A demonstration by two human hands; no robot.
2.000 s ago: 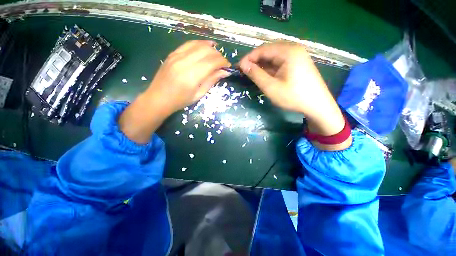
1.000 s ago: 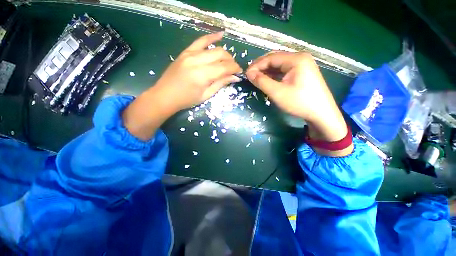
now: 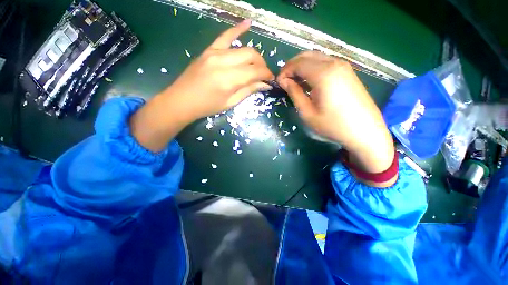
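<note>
My left hand point(image 3: 225, 78) and my right hand point(image 3: 323, 89) meet fingertip to fingertip above the dark green bench. A tiny dark part point(image 3: 274, 83) shows between the fingertips; most of it is hidden, so its kind is unclear. My left index finger points up and away from the other fingers. My right thumb and index finger are pinched at the part. White liner scraps point(image 3: 248, 117) lie scattered on the bench below the hands. A stack of overlapping open phones point(image 3: 78, 55) lies at the upper left.
A blue bin point(image 3: 420, 114) with small white bits is at the right, beside crumpled clear plastic bags point(image 3: 458, 133). A dark and pale cylinder point(image 3: 474, 173) is at the far right. A whitish rail point(image 3: 328, 45) divides the bench from the green belt point(image 3: 379, 33).
The view has shifted slightly, and the phone on the belt is now mostly cut off at the top. My left index finger has stretched upward. My right hand has turned a little.
</note>
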